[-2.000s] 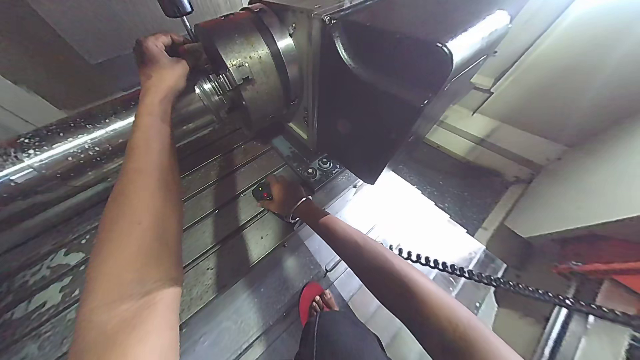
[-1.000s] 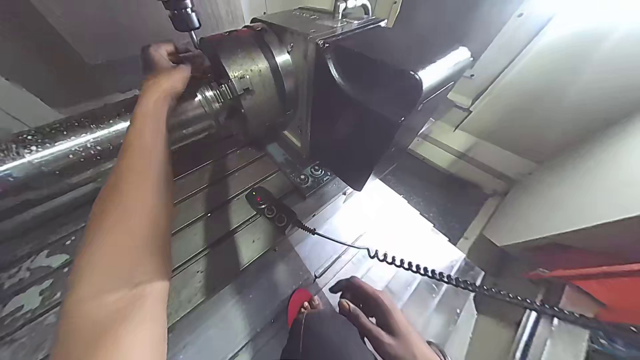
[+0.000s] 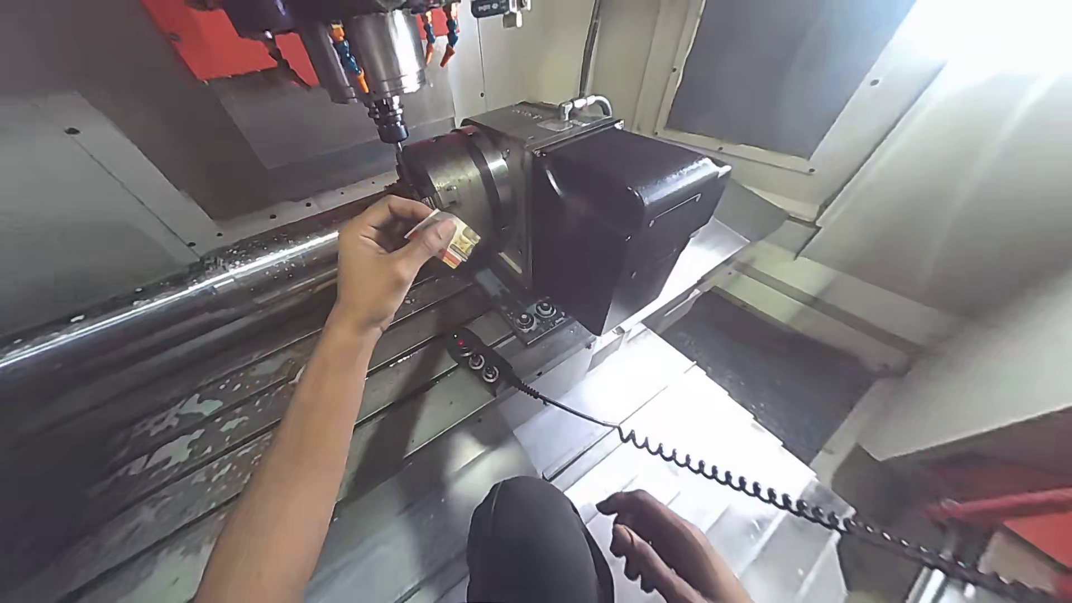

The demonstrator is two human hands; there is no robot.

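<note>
My left hand [image 3: 389, 251] pinches a small folded printed paper or packet [image 3: 455, 240] between thumb and fingers, in front of the metal chuck [image 3: 461, 180]. Above the chuck hangs the machine spindle [image 3: 389, 54], whose tool holder [image 3: 390, 119] points down at the chuck's left edge. A long shiny round metal bar [image 3: 251, 272] runs left from the chuck, partly behind my left hand. My right hand [image 3: 657, 540] hovers beside my knee with fingers loosely bent and holds nothing. The black hand control pendant [image 3: 479, 358] lies on the slotted machine table [image 3: 419, 419].
The black-covered rotary unit [image 3: 628, 209] stands right of the chuck. A coiled cable [image 3: 720, 477] stretches from the pendant to the lower right. My knee [image 3: 536, 540] is at the table's front edge. Coolant nozzles [image 3: 347, 59] hang by the spindle.
My right hand has let go of the pendant and drawn back toward my knee. My left hand has moved away from the tool tip, and the paper now shows in it. The view has shifted upward.
</note>
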